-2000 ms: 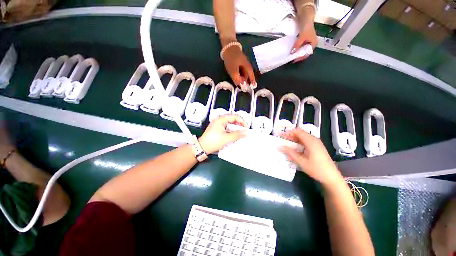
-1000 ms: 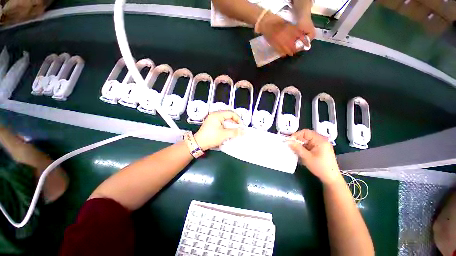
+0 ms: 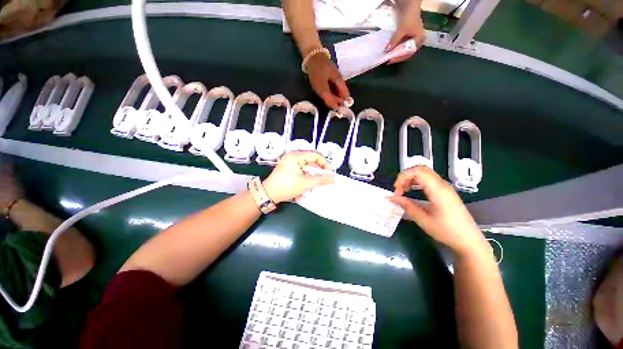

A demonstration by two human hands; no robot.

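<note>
My left hand (image 3: 298, 176) holds a white label sheet (image 3: 352, 203) by its left end, above the bench edge nearest the belt. Small dark marks show near the sheet's right end. My right hand (image 3: 425, 198) is at the sheet's right end, thumb and forefinger close together at its corner; whether a label is between them cannot be told. White looped plastic housings (image 3: 367, 151) lie in a row on the dark green belt (image 3: 546, 129) beyond my hands. A stack of label sheets (image 3: 311, 313) lies flat on the near bench.
Across the belt, a person's hands (image 3: 328, 83) hold a white sheet (image 3: 362, 53) and reach to a housing. A white hose (image 3: 154, 75) arches at left. Bubble wrap (image 3: 574, 293) lies at right. A metal rail (image 3: 102, 158) borders the belt. Other people's arms show at both sides.
The housings have shifted left along the belt. My right hand has moved slightly, uncovering the sheet's marked right end. The other person's hand has reached back to a housing.
</note>
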